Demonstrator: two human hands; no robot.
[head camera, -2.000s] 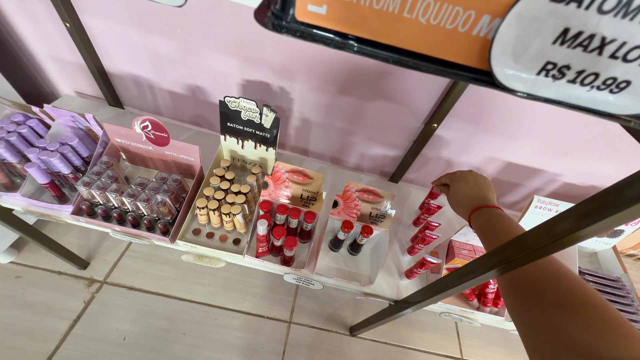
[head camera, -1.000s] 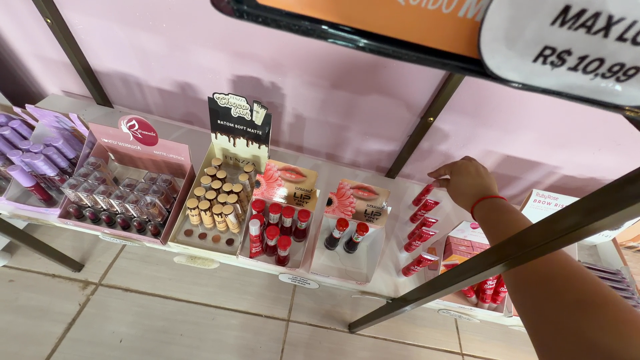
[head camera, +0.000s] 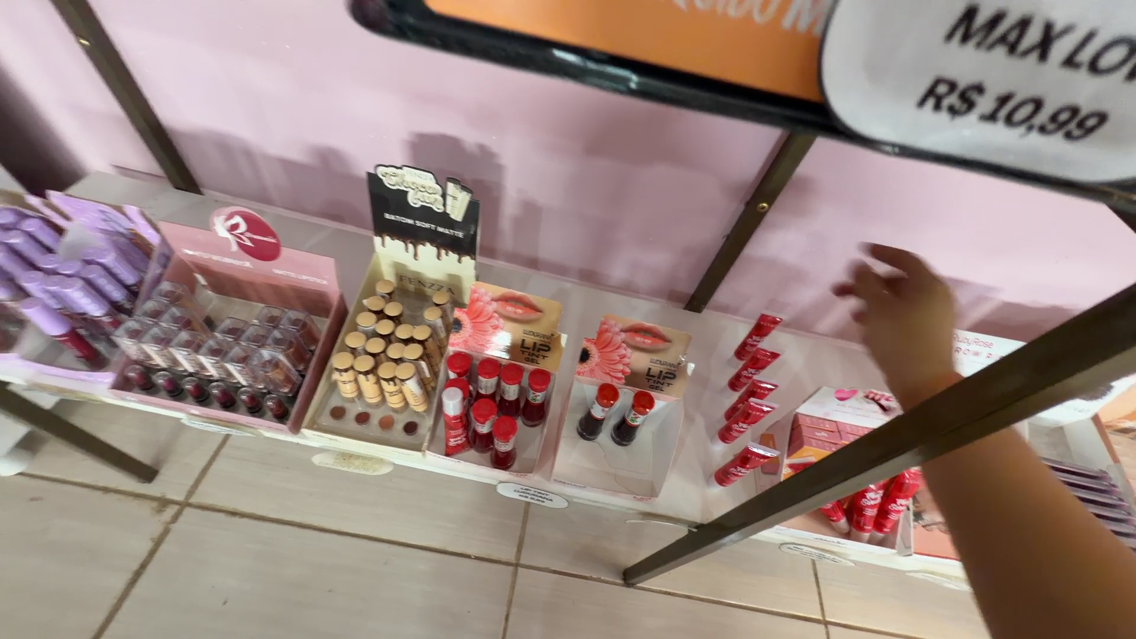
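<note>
My right hand (head camera: 901, 315), slightly blurred, hangs above the shelf with its fingers apart and nothing in them. To its lower left, several red tubes (head camera: 747, 421) lie in a column on the white shelf. Below the hand a small display box (head camera: 843, 406) holds pink cartons, with red tubes (head camera: 879, 506) at its front. Left of the column stands a lip tint box (head camera: 657, 466) with two dark bottles with red caps (head camera: 633, 417). Beside that, another box holds several red-capped lip tint bottles (head camera: 510, 390). My left hand is out of view.
A dark metal bar (head camera: 799, 484) slants across in front of my forearm. Overhead hangs a black-edged shelf (head camera: 603, 80) with a price sign (head camera: 1003, 80). Farther left stand boxes of gold-capped lipsticks (head camera: 382, 351), clear-capped lipsticks (head camera: 213, 346) and purple-capped tubes (head camera: 75, 284). A pink wall is behind.
My right hand has let go of the topmost red tube and lifted away to the right. That tube now lies at the back of the column.
</note>
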